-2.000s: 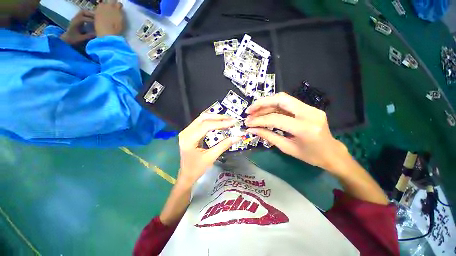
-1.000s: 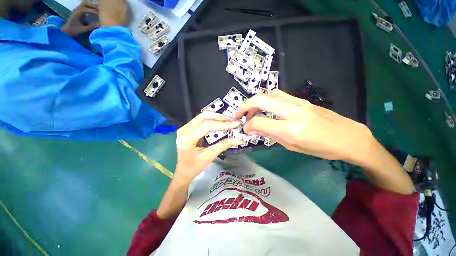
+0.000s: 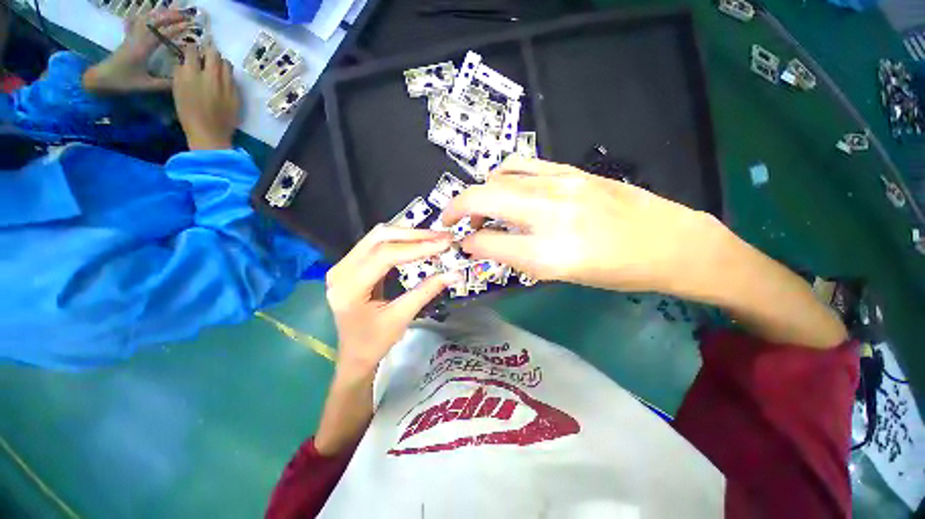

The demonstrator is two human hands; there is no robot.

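My left hand and my right hand meet over the lower edge of the black divided tray. Their fingertips pinch a small module plate, mostly covered by the fingers. Pale module plates with dark spots lie in a loose pile in the tray's middle compartment, and more lie under my hands. Small black parts lie in the right compartment, partly hidden behind my right hand. One module lies on the second black tray at the left.
A neighbour in a blue smock works at a white surface with several modules and a blue bin. Dark tweezers lie above the tray. More modules lie on the green bench at right, with a black fixture and cable.
My right hand has turned flatter across the tray, its forearm further right. The view has shifted, so the trays appear further left. The neighbour's hands have moved apart somewhat.
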